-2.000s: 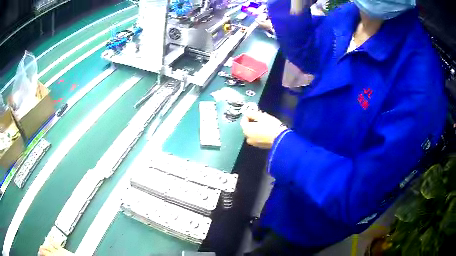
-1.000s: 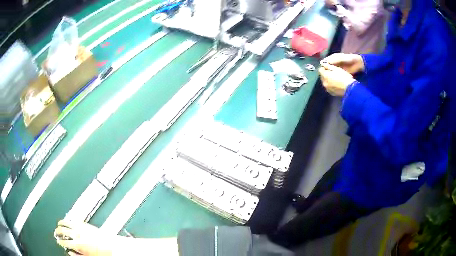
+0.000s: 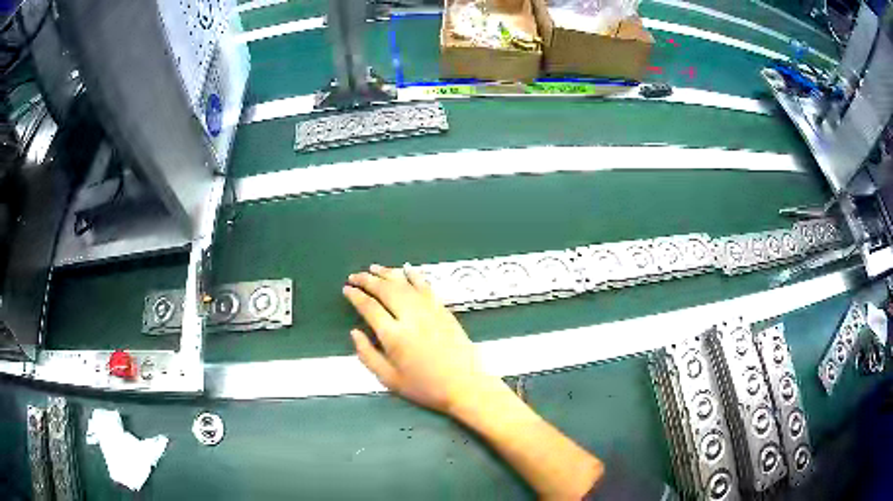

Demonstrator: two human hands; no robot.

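A row of four-ring metal plates (image 3: pixel 641 262) lies end to end on the green bench between pale rails. My right hand (image 3: pixel 416 338) is palm down at the row's left end, fingers slightly spread and touching or covering the end of the nearest plate; that end is partly hidden. It does not visibly grip anything. A separate plate (image 3: pixel 264 304) lies to the left, partly under the frame of the grey machine, with a gap between it and my hand. My left hand is not in view.
Plate stacks (image 3: pixel 701 416) stand at the near right. A red button (image 3: pixel 121 365), a loose ring (image 3: pixel 208 428) and a white cloth (image 3: pixel 127 450) are at left. Another plate (image 3: pixel 372 126) and cardboard boxes (image 3: pixel 595 49) are at the far side. A second station (image 3: pixel 832 108) is at right.
The view has swung left, bringing the grey machine and red button into view; the neighbouring worker is almost out of it. My right hand now shows whole, at the row's left end.
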